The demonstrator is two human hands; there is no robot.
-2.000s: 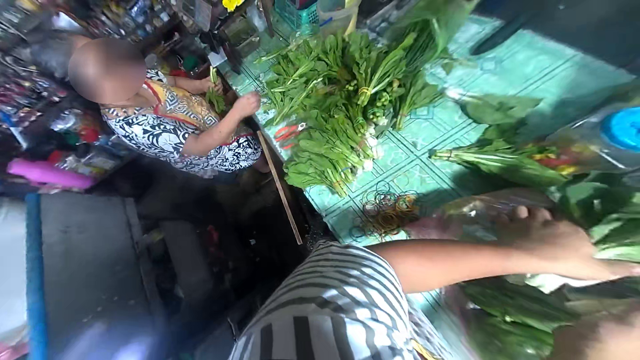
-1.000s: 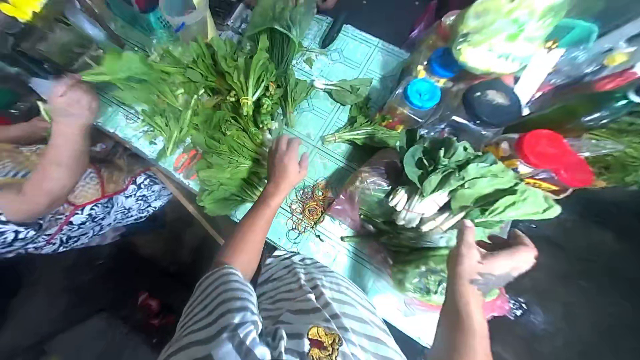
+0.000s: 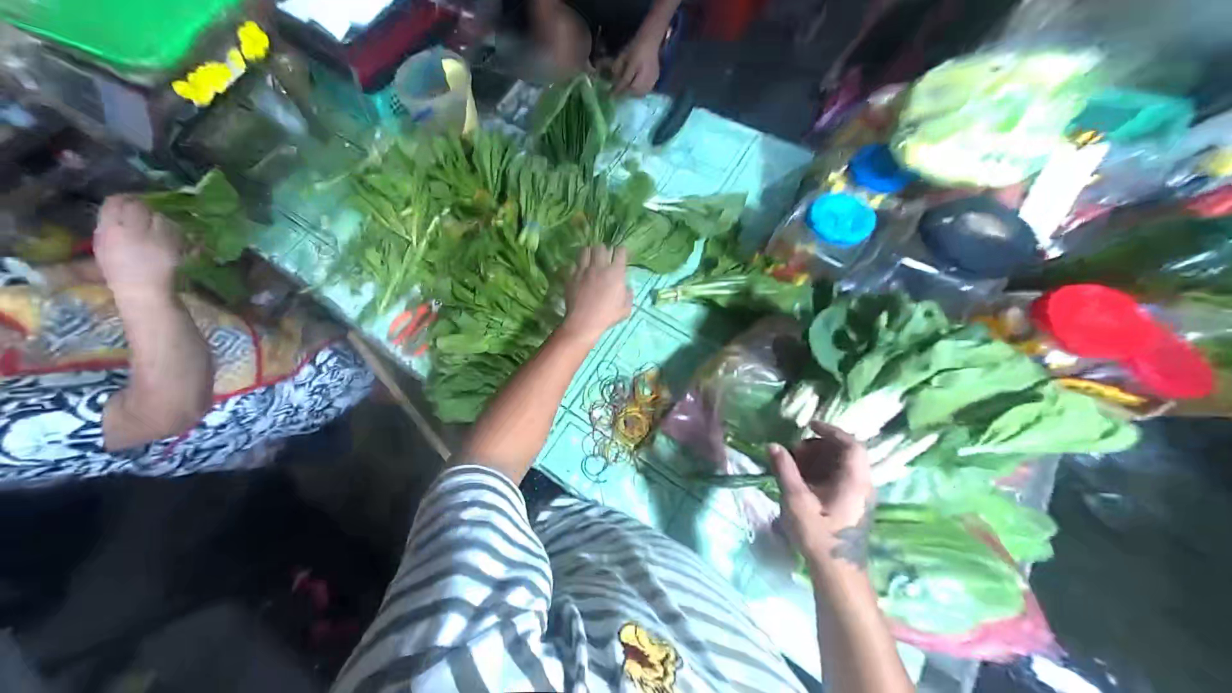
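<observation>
My left hand reaches onto the right side of a heap of leafy green bundles on the green tiled-pattern table cover; whether its fingers hold a stem cannot be told. My right hand is at the white stems of leafy greens, thumb and fingers apart. Those greens lie on a plastic bag of more leaves. Between my hands is a loose pile of rubber bands. A small bunch of greens lies above the bag. Scissors with orange handles lie left of the heap.
At the left, a co-worker's hand holds greens. Another person's hands are beyond the table. Jars with a blue lid and a red lid stand at the right. A clear container is at the back.
My left hand has moved from the bagged greens to the heap, shifting a little farther up it since one second ago. The view has swung strongly.
</observation>
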